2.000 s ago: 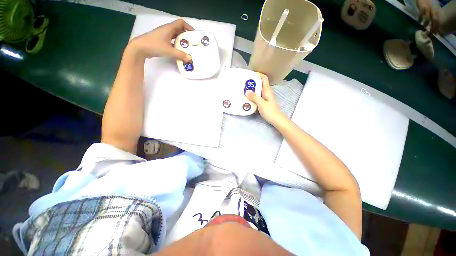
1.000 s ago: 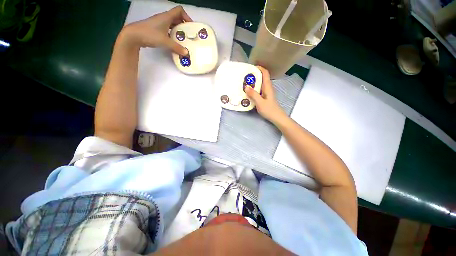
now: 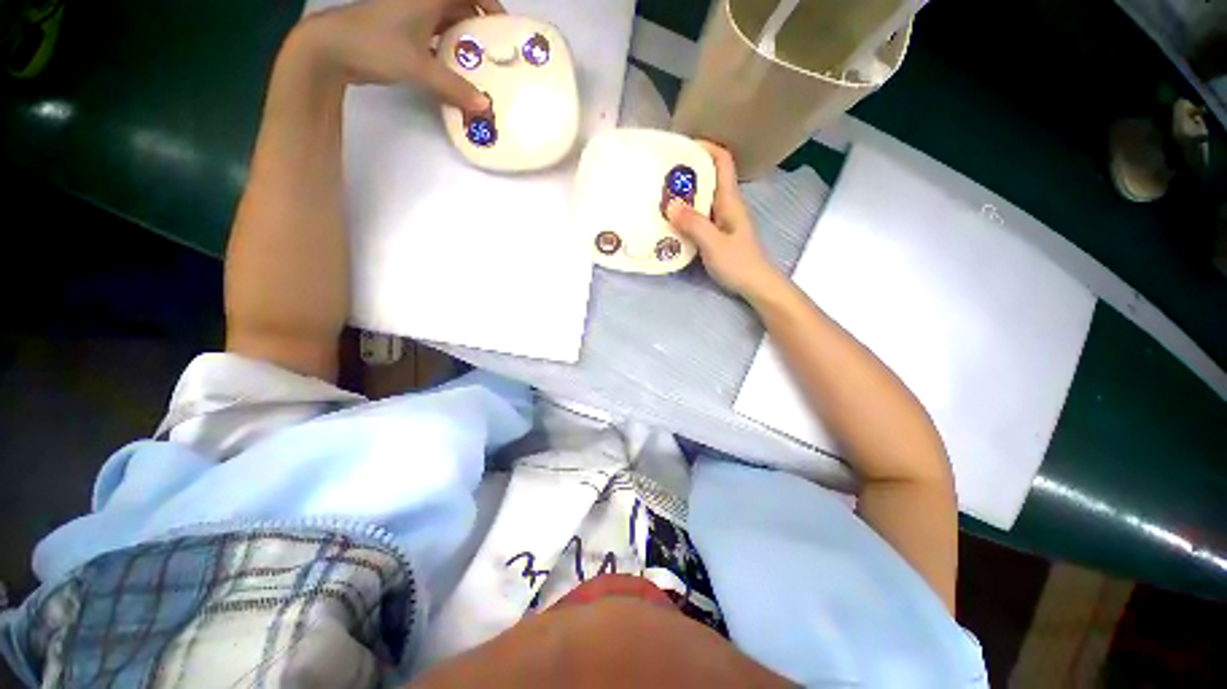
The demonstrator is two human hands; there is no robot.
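My left hand (image 3: pixel 411 47) holds a cream humidifier head (image 3: pixel 532 115), its two round nozzles toward the far side, my thumb beside its lit blue display. My right hand (image 3: pixel 720 229) holds a second cream head (image 3: pixel 626 195) from its right side, nozzles toward me, thumb just below its lit display. The two heads are close together, above the white pad and the ribbed cloth. The tall cream water container (image 3: pixel 767 101) stands just beyond my right hand, with white wicks (image 3: pixel 881 41) leaning in it. Its top is cut off by the frame edge.
A white pad (image 3: pixel 464 242) lies under my left forearm, another (image 3: pixel 942 323) to the right. Grey ribbed cloth (image 3: pixel 673 337) lies between them on the green bench (image 3: pixel 1144 444). A pale rail (image 3: pixel 1144 303) runs beyond. Blurred beige heads (image 3: pixel 1140 162) are at the far right.
The view has shifted, so the heads, container and pads sit higher in the picture. Both hands keep their grips, and both displays stay lit.
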